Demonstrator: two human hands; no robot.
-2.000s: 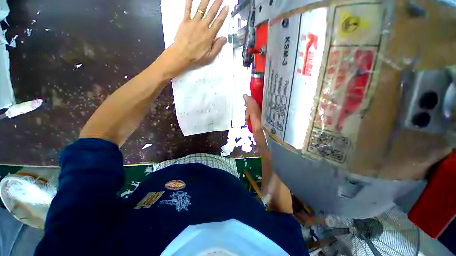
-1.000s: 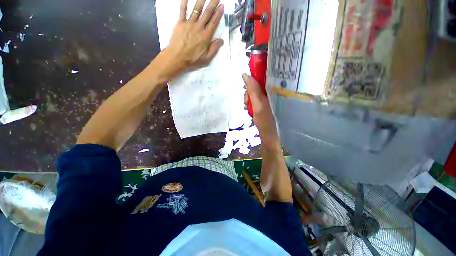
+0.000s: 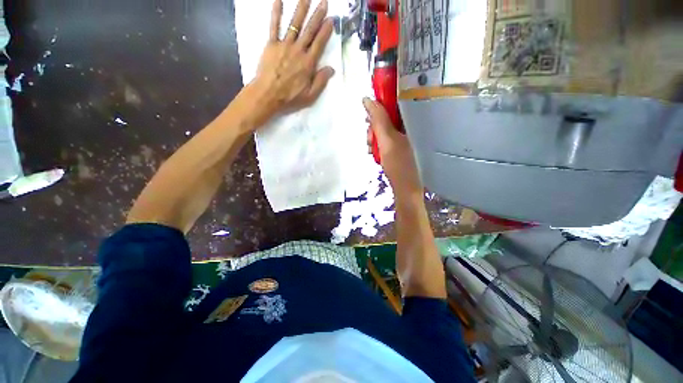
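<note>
A white fabric stack (image 3: 302,164) lies lengthwise on the dark brown table, reaching past the top edge of the view. My left hand (image 3: 293,66) lies flat on it with fingers spread, holding nothing. My right hand (image 3: 386,129) is around the red handle (image 3: 384,93) of the cloth cutting machine; part of the grip is hidden. The machine's big grey motor housing (image 3: 532,157), with brown tape and labels, fills the upper right. The blade area near the top edge is too unclear to tell.
White fabric scraps (image 3: 365,212) lie at the near table edge. A slim white pointed tool (image 3: 36,182) lies at left. A round tub (image 3: 46,318) holds white bits below left. A floor fan (image 3: 550,329) stands below right. A scrap bundle (image 3: 636,218) shows at far right.
The machine and my right hand have moved up and away from my body along the stack's right side. My left hand stays flat on the stack. The scrap bundle has come into view.
</note>
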